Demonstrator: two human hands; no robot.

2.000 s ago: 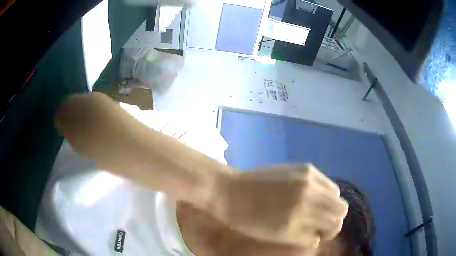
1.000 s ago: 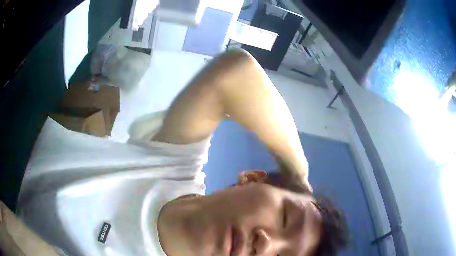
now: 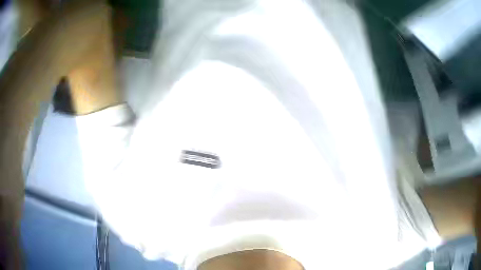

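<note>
No work piece or tool is in view. The view is blurred and overexposed. A person's white shirt (image 3: pixel 274 137), neck opening at the bottom edge, fills the middle, with a small dark label (image 3: pixel 200 158) on it. A bare arm (image 3: pixel 92 58) shows at the upper left, and a blurred stretch of skin runs down the left edge. Another bare arm (image 3: pixel 454 208) is cut off by the right edge. I cannot make out a hand on either arm. Whose arms these are cannot be told for certain.
A blue surface (image 3: pixel 55 234) with a dark edge lies at the lower left. A grey, strut-like structure (image 3: pixel 440 113) stands at the right, near a pale panel (image 3: pixel 448 26) in the upper right. Dark green areas show beside the shirt.
The view has swung round and closer to the shirt, whose label has turned and shifted right. The raised bent arm, head, cardboard box and plastic bag have left the picture.
</note>
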